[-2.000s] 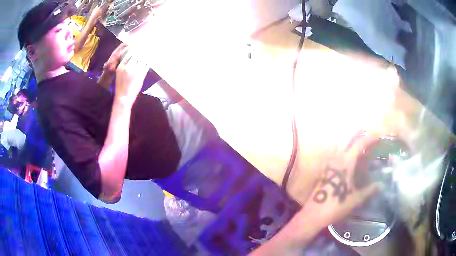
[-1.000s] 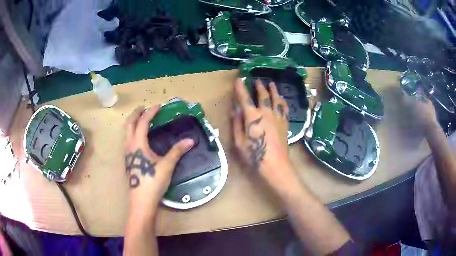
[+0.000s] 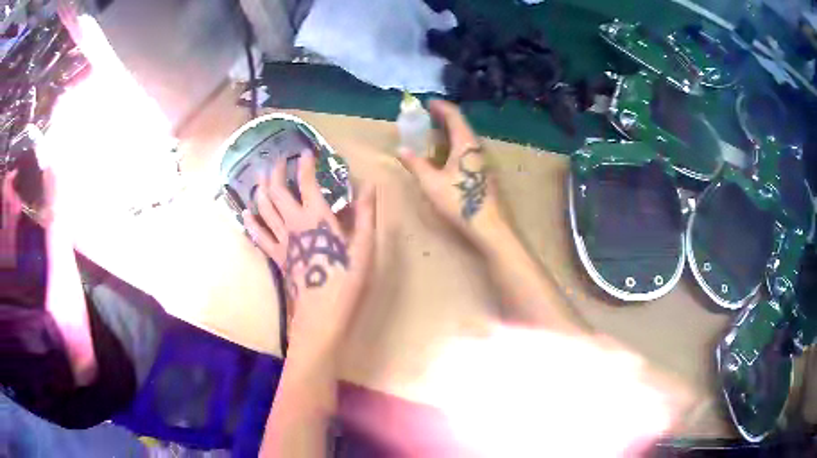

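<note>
A green housing [image 3: 260, 148] with a white rim lies on the tan board at the left. My left hand [image 3: 309, 224] lies over its lower right part, fingers spread across it and hiding part of it. A small translucent glue bottle [image 3: 413, 127] with a yellowish tip stands upright near the board's back edge. My right hand [image 3: 461, 170] is at the bottle's right side, with thumb and fingers apart around it. Whether the fingers touch the bottle is hard to tell.
Several green housings [image 3: 629, 228] lie at the right, some close together. A pile of black parts [image 3: 511, 67] and white sheeting [image 3: 376, 40] lie behind the board [image 3: 421, 259]. A black cable [image 3: 283, 304] runs below the left housing. Another person's arm [image 3: 67, 295] is at the left. Glare covers two areas.
The view has turned left. My left hand has moved from the middle housing to the left one. My right hand has left its housing and reached the bottle. The two middle housings now stand further right.
</note>
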